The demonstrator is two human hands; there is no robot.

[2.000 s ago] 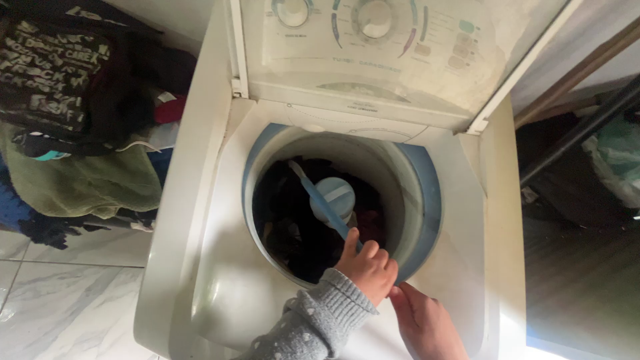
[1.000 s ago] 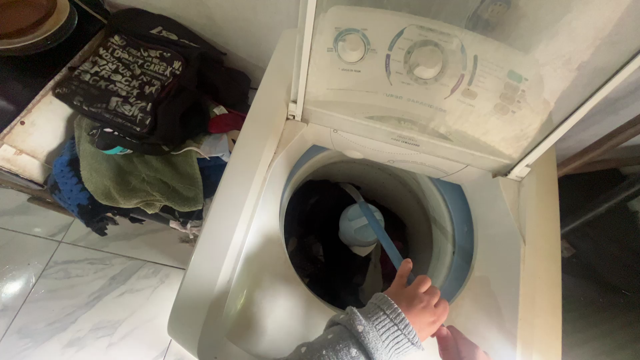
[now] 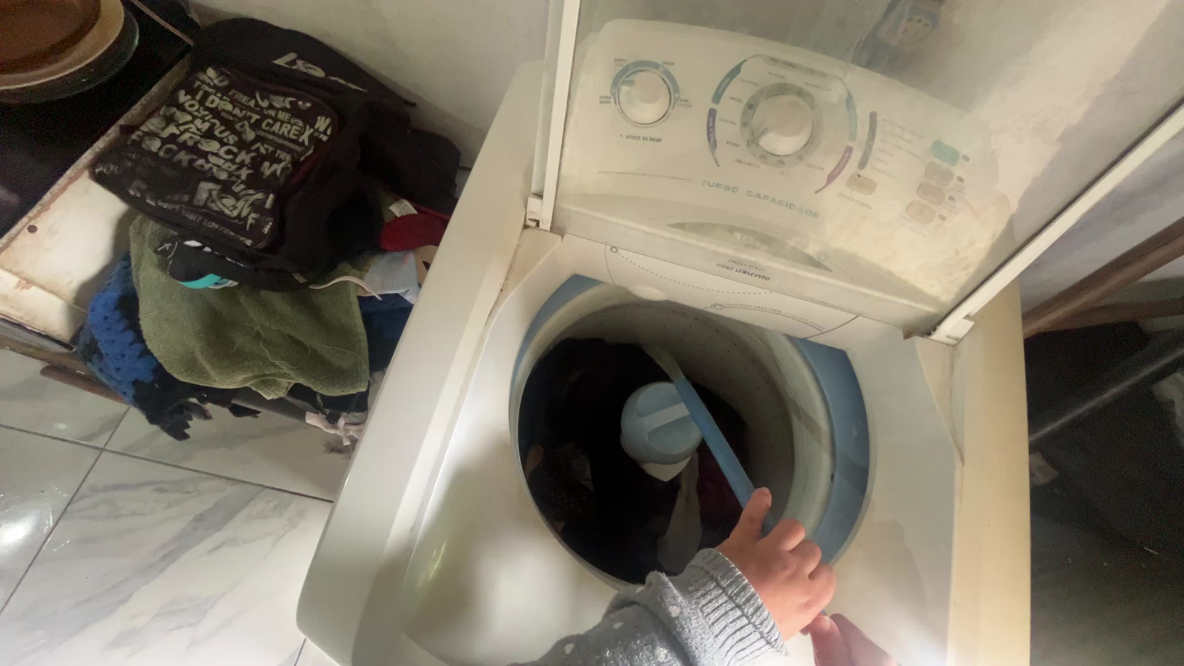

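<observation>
My left hand, in a grey knitted sleeve, is closed around a long blue strip-like handle. The handle slants up and left from the hand over the open tub of a top-loading washing machine, and its pale far end lies near the tub's back left. Below and right of it, at the bottom edge, my right hand shows only in part; its fingertips are close to the left hand, and its hold is unclear. Dark clothes lie in the tub around the light-blue agitator cap.
The machine's lid stands raised behind the tub, before the control panel. At the left, a black printed garment and a green cloth are piled on a worn surface. Dark poles stand at the right.
The view has shifted left, showing more of the clothes pile. My left hand stays around the blue handle over the tub. Less of my right hand shows than two seconds ago.
</observation>
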